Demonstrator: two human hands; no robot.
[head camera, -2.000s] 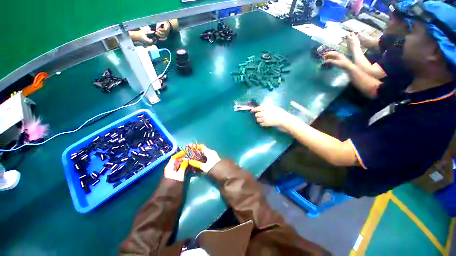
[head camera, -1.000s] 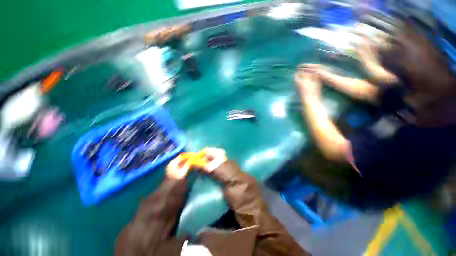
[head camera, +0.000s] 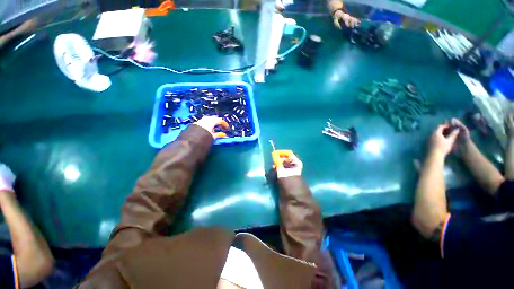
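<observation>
The blue tray (head camera: 153, 127) lies on the green bench in front of me and holds many small black parts (head camera: 217, 104) with shiny glints. My left hand (head camera: 213, 125), with orange finger cots, reaches over the tray's near edge among the parts; what its fingertips touch is too small to tell. My right hand (head camera: 287, 162) is right of the tray above the bench, its orange-tipped fingers curled round a small dark reddish wired part, with a thin pale end sticking up. A wired connector assembly (head camera: 341, 134) lies on the bench farther right.
Green parts (head camera: 397, 104) are heaped at right beside a co-worker's hands (head camera: 448, 135). A post (head camera: 269, 48), pale cord (head camera: 186, 71), dark round object (head camera: 309, 49) and black piles (head camera: 227, 40) stand or lie behind. A white fan (head camera: 76, 59) is at back left; another worker's arm shows at far left.
My hands were together right of the tray and are now apart, the left in the tray, the right beside it. The view has swung right to left. The near co-worker's hands have left the wired assembly.
</observation>
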